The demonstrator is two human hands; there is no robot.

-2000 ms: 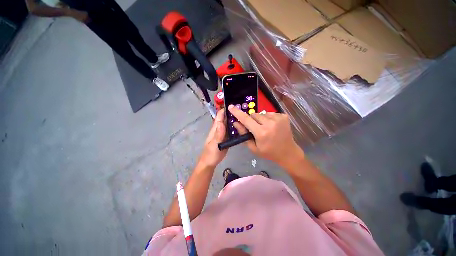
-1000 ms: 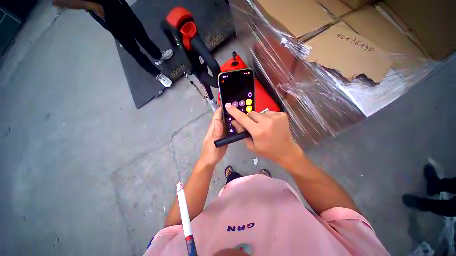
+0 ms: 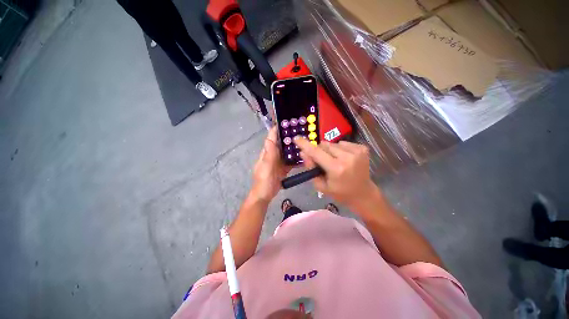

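Note:
A smartphone (image 3: 296, 115) with a calculator screen and yellow buttons is upright in my left hand (image 3: 268, 167), near the middle of the view. My right hand (image 3: 344, 169) is over the lower part of the screen, its index finger at the keys. A black marker pen (image 3: 302, 177) is held in my right hand and sticks out to the left below the phone. The torn cardboard tally sheet (image 3: 437, 59) with handwritten figures lies on the wrapped cartons at the upper right.
The red electric pallet truck (image 3: 330, 112) and its tiller handle (image 3: 240, 37) are ahead. Stretch wrap (image 3: 387, 118) covers the load. A person's legs (image 3: 168, 37) stand on the dark platform (image 3: 178, 103); another person's feet (image 3: 527, 240) are at right. A white stick (image 3: 230, 265) points forward.
My right index finger has moved down and right across the keys. The phone sits slightly higher in view. The person on the platform shows less of the upper body, and the truck's number sticker is now uncovered.

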